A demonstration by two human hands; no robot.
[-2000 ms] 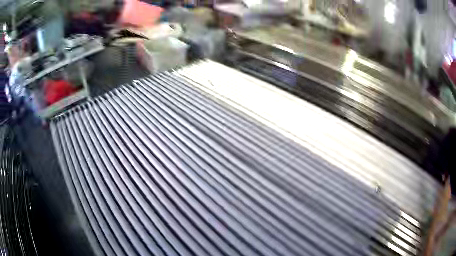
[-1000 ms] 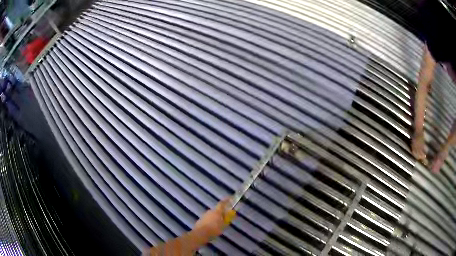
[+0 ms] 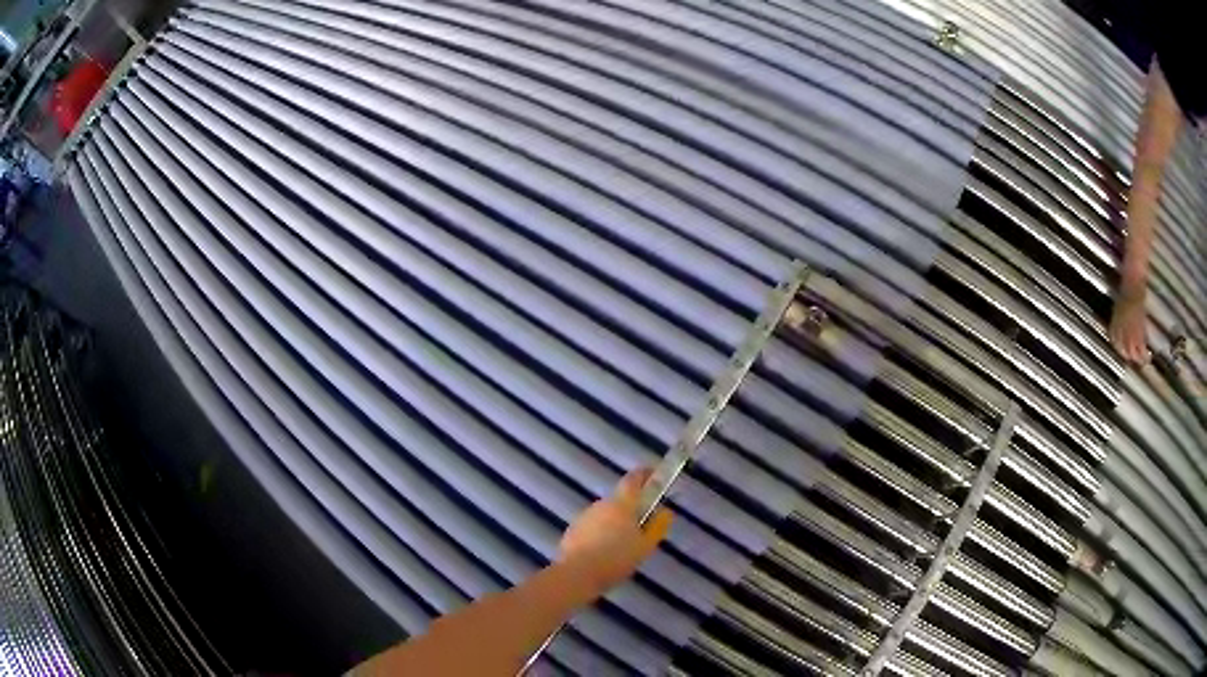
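Note:
My left hand (image 3: 616, 536), with yellow on a fingertip, grips a perforated metal bar (image 3: 725, 384), one long side of a rectangular metal frame. The frame lies across the tubes; its other long side (image 3: 946, 549) is further right. Lavender-grey cloth (image 3: 437, 278) covers the tubes on the left and under the perforated bar. Its edge ends inside the frame, with bare steel tubes (image 3: 1032, 251) beyond. A metal clip (image 3: 814, 319) shows by the frame's far corner, over something pinkish too blurred to name. My right hand is out of the picture.
Another person's bare forearm and hand (image 3: 1134, 318) reach in at the right, near a clip (image 3: 1181, 348). Cream cloth (image 3: 1125, 463) lies at the right, with another clip (image 3: 948, 36) at the upper right. Thin metal tubes (image 3: 66, 503) stand at the lower left, beyond dark floor.
The view has swung down to the work since the first frame. Since one second ago, my left hand and the frame appear higher and slightly right; the other person's second forearm has left view.

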